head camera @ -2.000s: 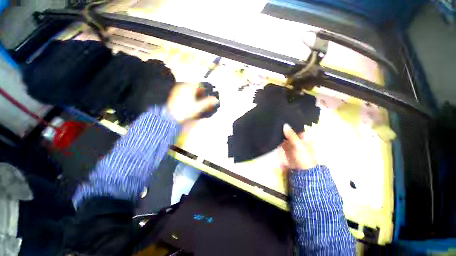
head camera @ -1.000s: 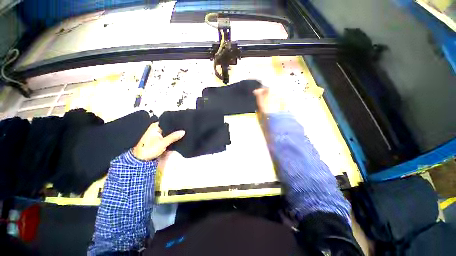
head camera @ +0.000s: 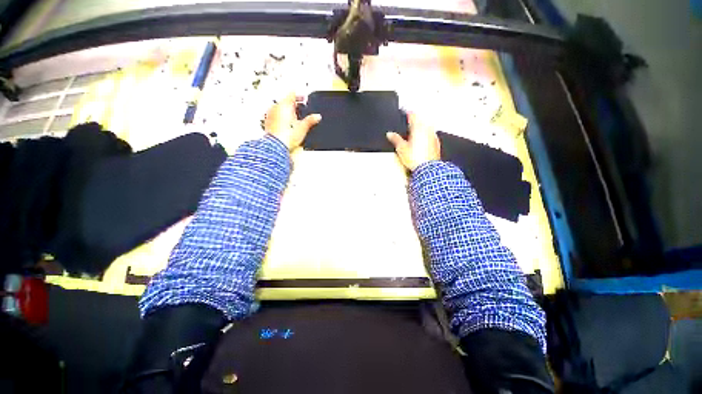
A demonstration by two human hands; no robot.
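Observation:
A black cut piece (head camera: 352, 121) lies flat on the pale machine bed (head camera: 339, 223), under the laser head (head camera: 353, 69). My left hand (head camera: 291, 123) rests at its left edge, thumb on the piece. My right hand (head camera: 416, 141) rests at its right edge, thumb on its lower corner. Both hands hold the piece by its sides against the bed. Another black piece or small stack (head camera: 486, 171) lies right of my right hand, partly hidden by my sleeve. A long pile of overlapping black pieces (head camera: 123, 192) lies on the left.
The black gantry beam (head camera: 454, 25) crosses the bed behind my hands. A blue stick (head camera: 203, 68) lies at the upper left, with dark specks near it. The blue machine frame (head camera: 566, 265) is at the right, with a dark stack (head camera: 622, 327) beyond it. A red object (head camera: 34, 300) is at lower left.
The centre piece now lies straight under the head, with both hands at its sides. My left hand has left the other piece, and a black piece or stack now lies on the bed's right.

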